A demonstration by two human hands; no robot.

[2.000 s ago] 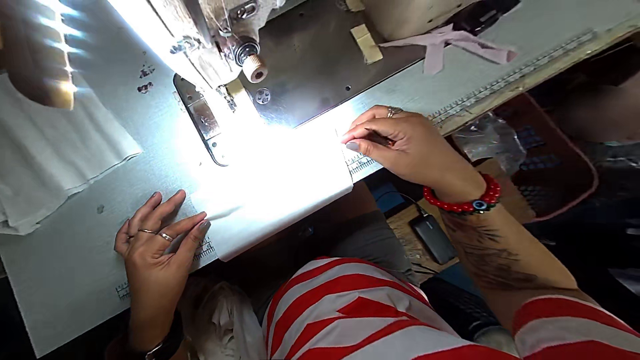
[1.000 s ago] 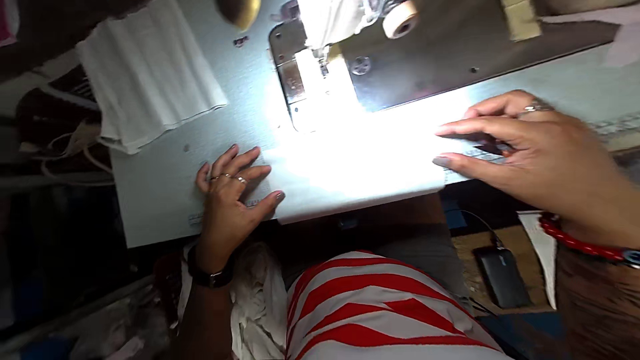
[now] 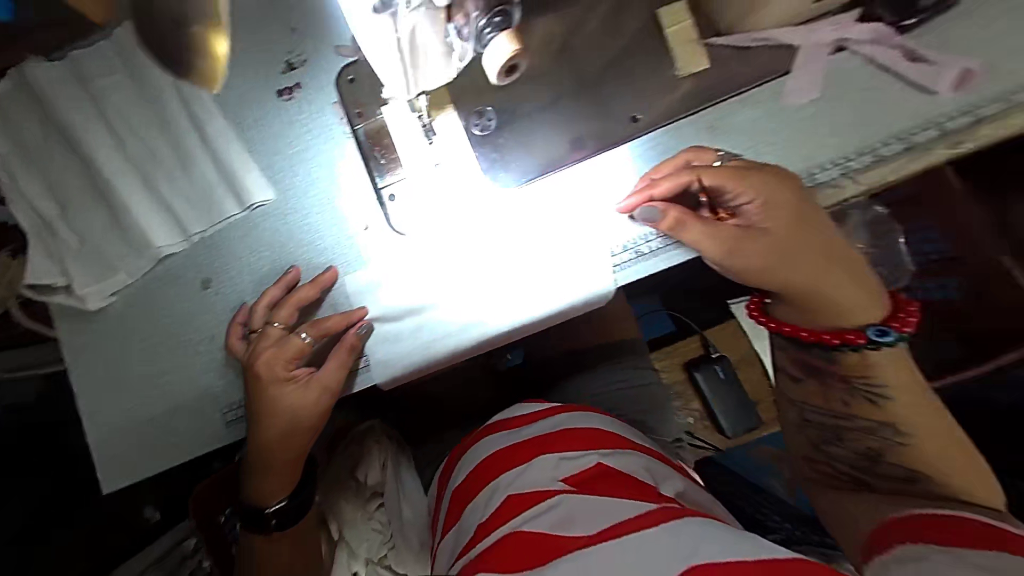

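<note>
A white fabric piece (image 3: 496, 312) lies on the sewing machine table below the presser foot (image 3: 426, 128), its front edge hanging over the table's edge; glare washes out its upper part. My left hand (image 3: 296, 352) rests at the fabric's left edge, thumb and index finger meeting at its border; whether they pinch cloth is unclear. My right hand (image 3: 712, 208) is over the table beyond the fabric's right edge, thumb and index fingertips close together near its upper right corner. Something small and reddish-brown shows inside the curled fingers. Glare hides what the fingertips touch.
White pleated cloth (image 3: 128, 168) lies at the left of the table. The machine's metal bed (image 3: 576, 96) has a yellowish strip (image 3: 684, 40) on it, with pink fabric strips (image 3: 872, 52) to the right. A measuring tape runs along the front edge. Below is a black cabled device (image 3: 722, 396).
The view has shifted between frames. Both hands stay beside the fabric's left and right sides; no other clear change shows.
</note>
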